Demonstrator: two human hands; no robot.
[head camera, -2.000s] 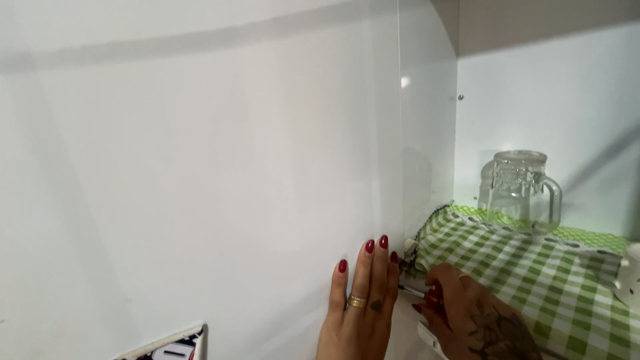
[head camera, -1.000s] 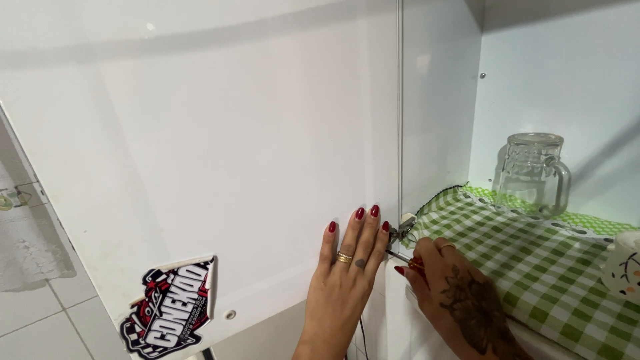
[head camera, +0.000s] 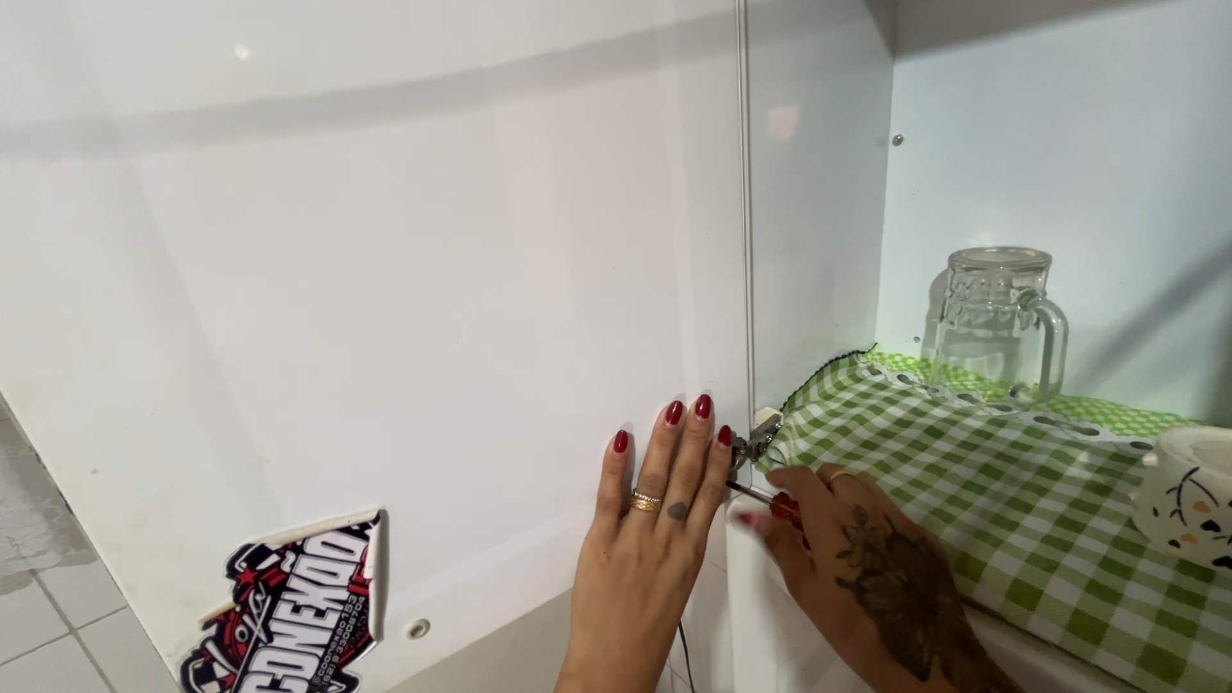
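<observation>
My left hand (head camera: 654, 529) lies flat, fingers spread, on the white cabinet door (head camera: 404, 289), close to its hinge side. A metal hinge (head camera: 757, 441) joins the door to the cabinet just beside my left fingertips. In my right hand (head camera: 857, 568) is a screwdriver (head camera: 785, 508) with a red handle; its shaft points left at the lower part of the hinge, and the tip is partly hidden near my left hand. My right hand is at the front edge of the shelf, by the green checkered cloth (head camera: 1011, 510).
On the cloth stand an upside-down glass mug (head camera: 996, 327) and, at the right edge, a white patterned ceramic pot (head camera: 1189, 496). A sticker with writing (head camera: 298, 606) and a round fitting (head camera: 418, 628) are low on the door. White tiles (head camera: 58, 616) show at lower left.
The view has shifted, and more of the door's lower part and its sticker now shows. My left hand stays on the door and my right hand stays by the hinge with the screwdriver.
</observation>
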